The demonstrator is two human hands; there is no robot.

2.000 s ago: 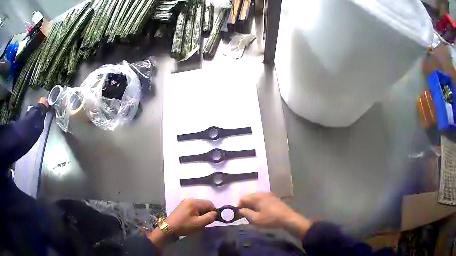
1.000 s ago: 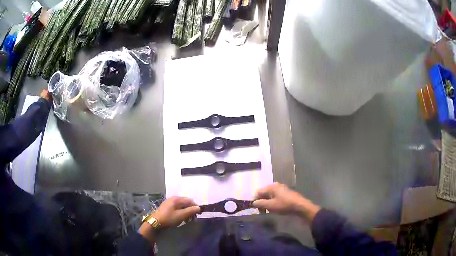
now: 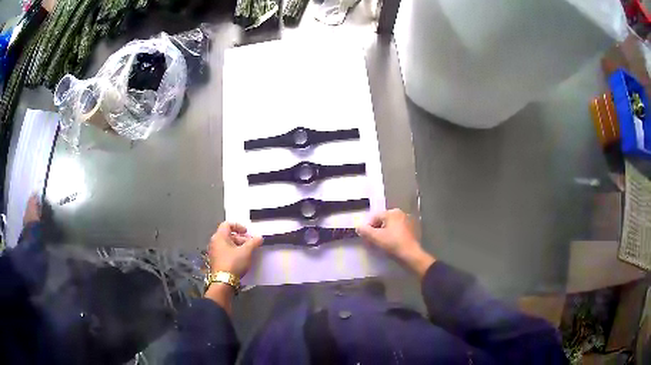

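A white carrier board (image 3: 296, 85) lies on the bench in front of me. Three black watch straps lie across it in a row, one above another, the nearest of them (image 3: 309, 209) at mid-board. My left hand (image 3: 234, 249) pinches the left end of a fourth black strap (image 3: 312, 237), and my right hand (image 3: 389, 232) pinches its right end. This strap is stretched level just below the third one. Whether it touches the board cannot be told. Faint yellowish stripes show on the board's near part.
A clear bag (image 3: 146, 89) with dark pieces and clear rings stands left of the board. Green bundles (image 3: 71, 43) lie behind. A large white roll (image 3: 500, 57) and a blue bin (image 3: 632, 114) are at right. Another person's hand (image 3: 33, 212) is by white sheets (image 3: 28, 164) at far left.
My hands have moved from the fourth strap's middle to its ends and up towards the third strap. The view has shifted, and the other person's hand has moved nearer.
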